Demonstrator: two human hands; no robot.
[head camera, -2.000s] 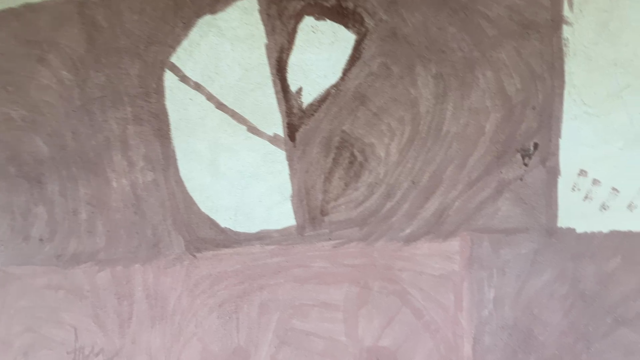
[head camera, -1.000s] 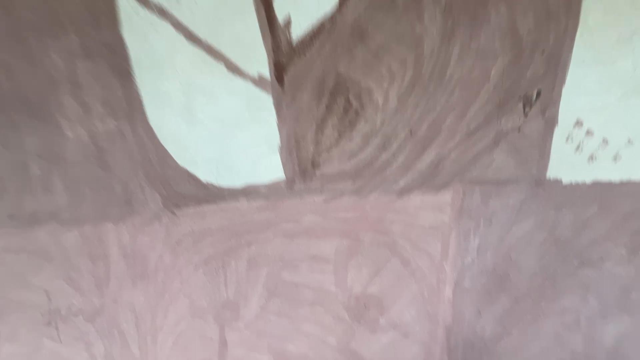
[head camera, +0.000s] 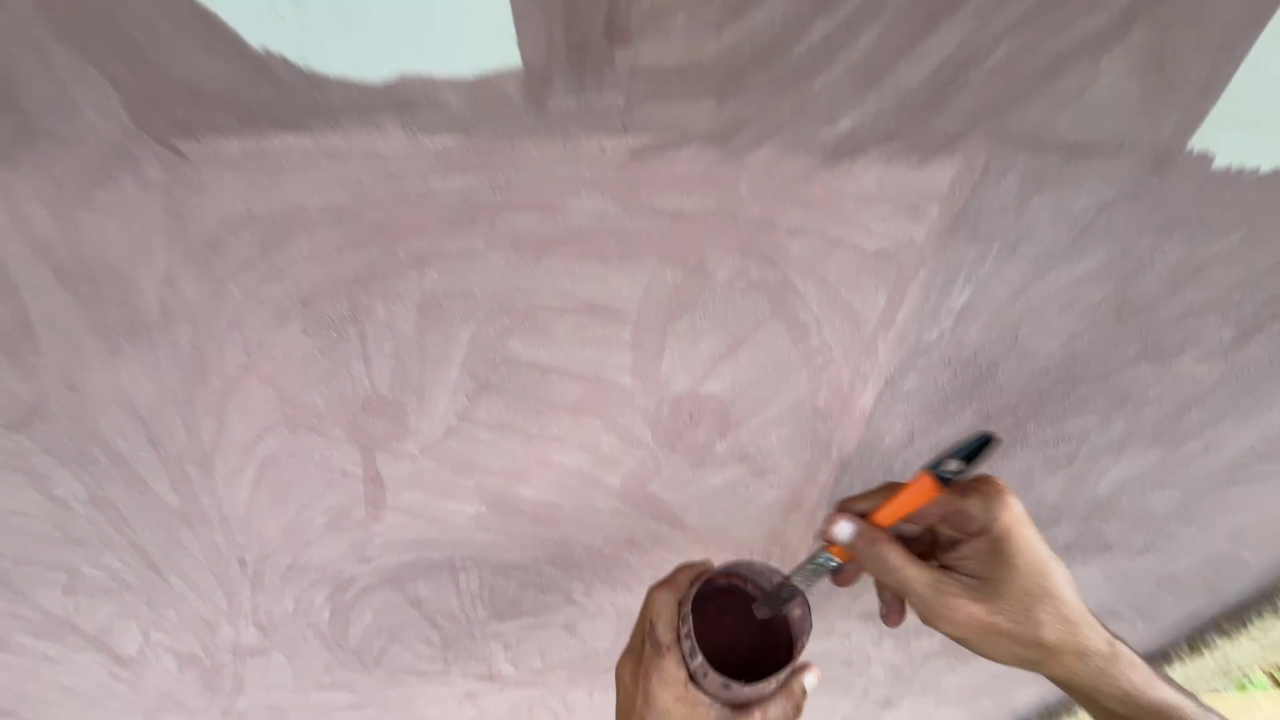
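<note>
My left hand (head camera: 660, 640) is wrapped around a small round cup (head camera: 702, 676) of dark maroon paint (head camera: 735, 640), near the bottom of the view. To its right, my right hand (head camera: 960, 580) grips a paintbrush (head camera: 908, 499) with an orange handle and a black end. The brush slants down to the left, its bristles inside the cup's mouth by the right inner wall. Behind both hands stands a painted wall (head camera: 560, 400), pinkish in the middle with visible brush strokes.
Brownish painted areas (head camera: 800, 70) and a pale patch (head camera: 400, 35) run along the wall's top. A greyish-purple area (head camera: 1100, 320) lies at the right. The wall's lower edge slants at the bottom right, with yellowish ground (head camera: 1235, 650) and some green beyond.
Both hands, the cup and the paintbrush have come into view; neither earlier frame shows them. The view has moved down the wall.
</note>
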